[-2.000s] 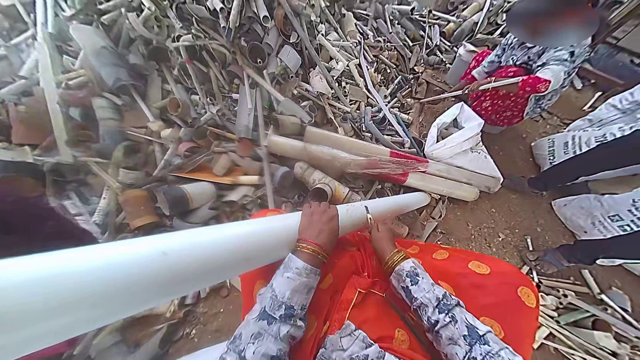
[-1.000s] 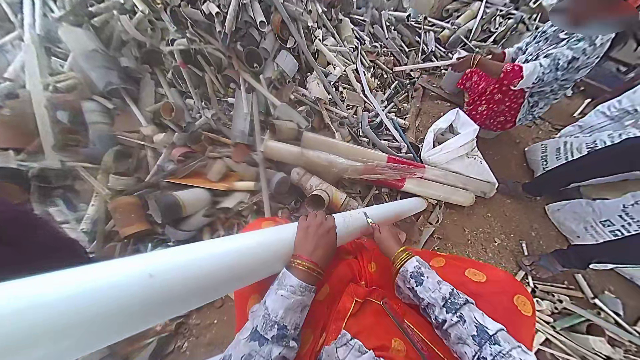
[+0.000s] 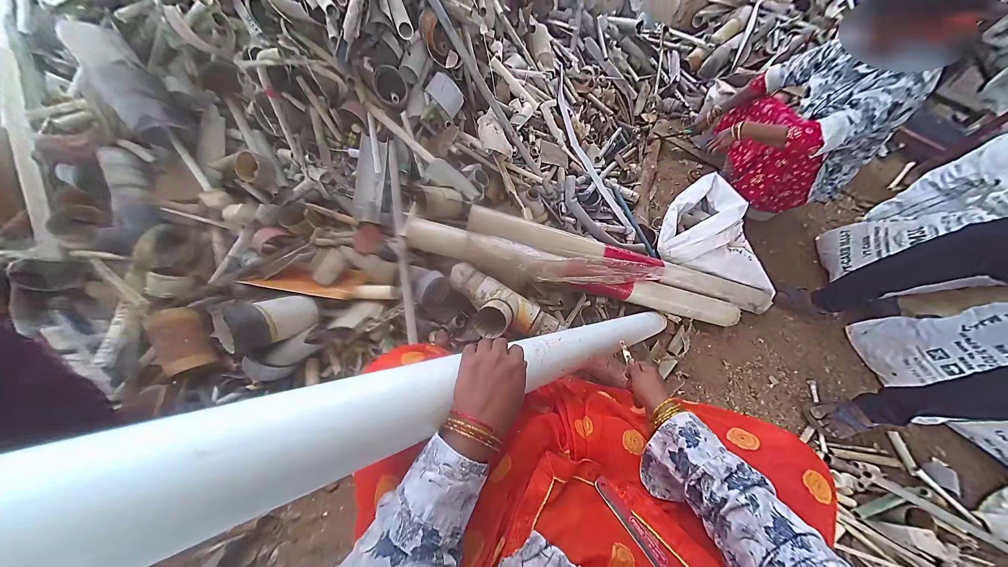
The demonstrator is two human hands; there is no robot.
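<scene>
A long white plastic pipe point(image 3: 315, 425) runs from the lower left edge across my lap to its far end at the centre right. My left hand point(image 3: 490, 382) is closed over the top of the pipe. On the near side of its far end, my right hand point(image 3: 647, 386) grips a small tool point(image 3: 626, 353) with a short metallic tip; its kind is hard to tell, and the tip is just off the pipe. A hacksaw blade-like strip point(image 3: 630, 520) lies on the orange cloth point(image 3: 583, 441) over my lap.
A heap of scrap pipes point(image 3: 354, 157) spreads ahead and left. Two long wrapped pipes point(image 3: 567, 268) lie beyond my pipe, beside a white sack point(image 3: 713, 236). Another person point(image 3: 795, 142) sits at the upper right. A person's dark-clothed legs point(image 3: 921, 260) and printed sacks point(image 3: 937, 339) are at the right.
My right hand and its tool were at the pipe's surface; now they are slightly away from it, toward me. My left hand stays on the pipe. The other person's long light stick is no longer seen.
</scene>
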